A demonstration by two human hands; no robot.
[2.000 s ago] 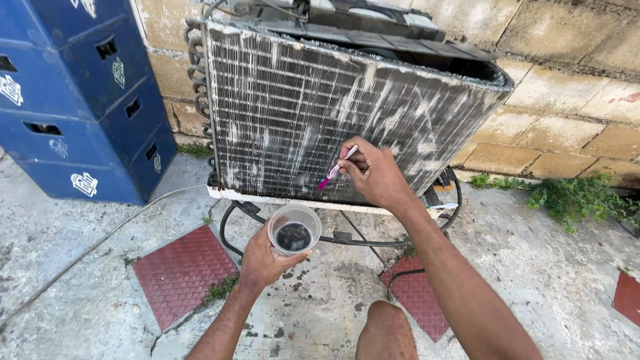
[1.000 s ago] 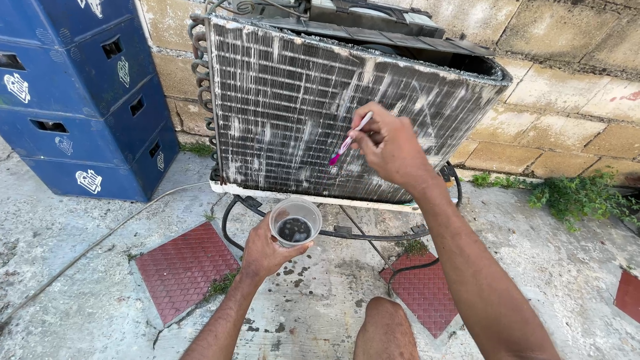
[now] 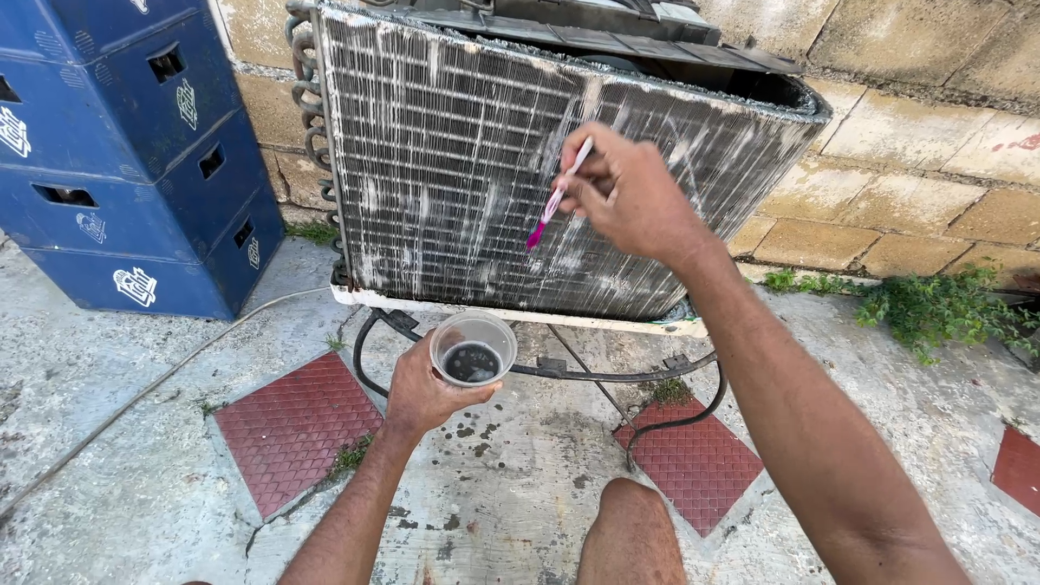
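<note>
My right hand (image 3: 621,191) grips a white and magenta toothbrush (image 3: 561,195), its magenta head pointing down and left over the fins of a condenser coil (image 3: 455,171). Whether the bristles touch the fins is not plain. Whitish streaks run down the dark fins. Below the coil's lower edge, my left hand (image 3: 431,386) is closed around a clear plastic cup (image 3: 475,349) that holds dark, foamy liquid. The coil stands tilted in an air-conditioner unit with a white base rim (image 3: 520,313), above a black metal frame (image 3: 601,374).
Stacked blue plastic crates (image 3: 122,211) stand at the left. A concrete block wall (image 3: 910,154) rises behind, with green weeds (image 3: 951,313) at its foot. A cable (image 3: 162,374) crosses the concrete floor, which has red tiles (image 3: 301,426) set in it. My bare knee (image 3: 634,528) is at the bottom.
Two seconds ago the brush head was lower on the coil; it moved up and right with my right hand by one second ago. My left hand keeps hold of the cup.
</note>
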